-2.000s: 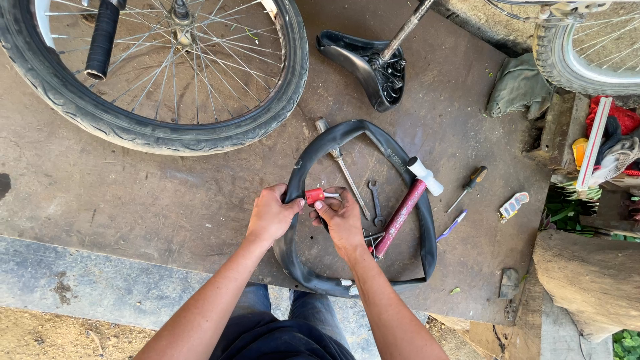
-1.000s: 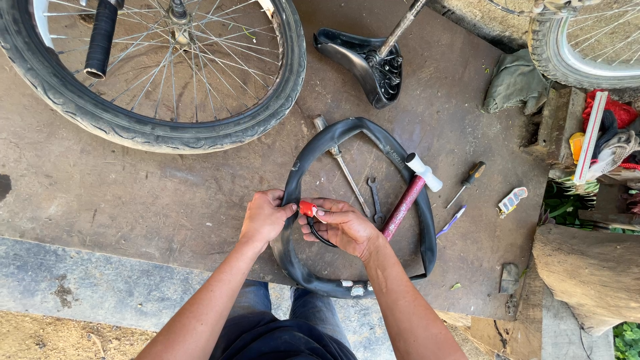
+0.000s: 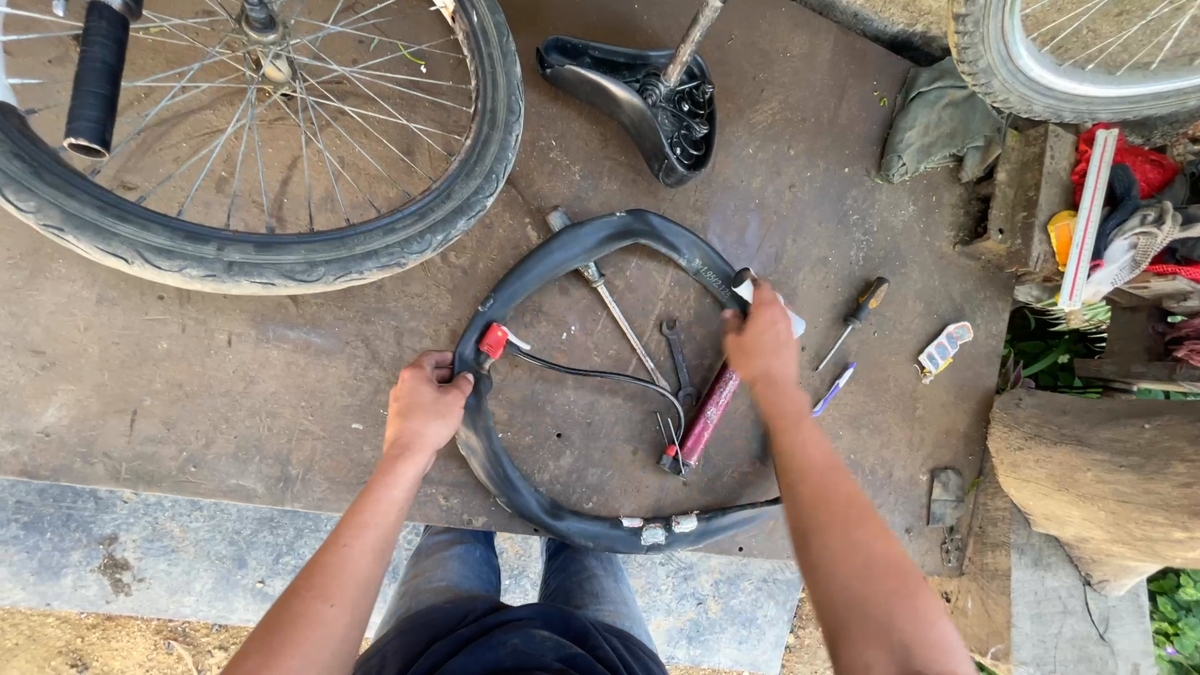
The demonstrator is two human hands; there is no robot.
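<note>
A black bicycle inner tube [image 3: 562, 248] lies in a rough ring on the brown board. My left hand [image 3: 427, 403] grips its left side, just below the red pump head [image 3: 492, 341], which sits at the tube's valve. From that head a thin black hose [image 3: 600, 373] runs across the ring to the foot of a hand pump with a dark red barrel [image 3: 711, 412]. My right hand [image 3: 761, 342] is closed on the pump's white handle [image 3: 795, 322], over the tube's right side. Pale patches [image 3: 653, 533] show on the tube's lower edge.
A metal bar tool [image 3: 614, 309] and a wrench [image 3: 677, 356] lie inside the ring. To the right are a screwdriver [image 3: 855, 319], a pen [image 3: 834, 389] and a patch strip [image 3: 945, 351]. A bicycle wheel [image 3: 375, 258] and a saddle [image 3: 647, 122] lie beyond; a log [image 3: 1078, 469] stands at right.
My right hand has left the red pump head and moved right to the pump handle. The head now stays at the tube without that hand. My left hand remains at the tube's left side.
</note>
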